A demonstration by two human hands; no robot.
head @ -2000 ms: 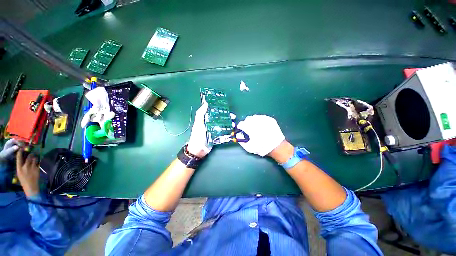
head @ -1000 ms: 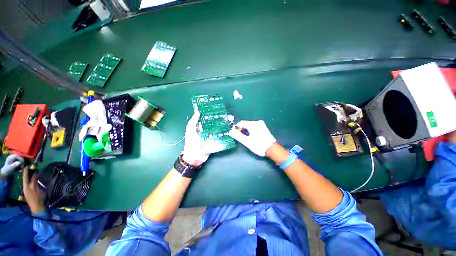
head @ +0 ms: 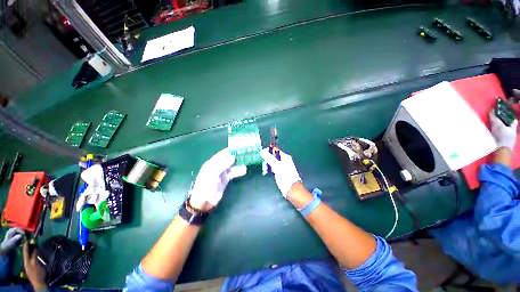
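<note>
My left hand (head: 212, 178), in a white glove, holds the lower left part of a green circuit board panel (head: 244, 140) above the bench. The panel's face shows rows of small boards with a pale glare. My right hand (head: 280, 170), also gloved, with a light blue wrist strap (head: 311, 202), grips side cutters (head: 274, 144) just right of the panel. The cutter jaws point away from me and look apart from the panel. The handles are mostly hidden in my palm.
More panels (head: 165, 112) lie at the far left. A solder wire reel (head: 143, 173) and black box (head: 117, 191) stand left. A soldering stand (head: 365, 183) and white fume extractor (head: 436, 134) stand right. A neighbour's gloved hand (head: 504, 130) holds a board at far right.
The view has tilted up, showing more of the far bench. The panel is turned more upright, and the cutters have moved from its face to beside its right edge, jaws pointing away.
</note>
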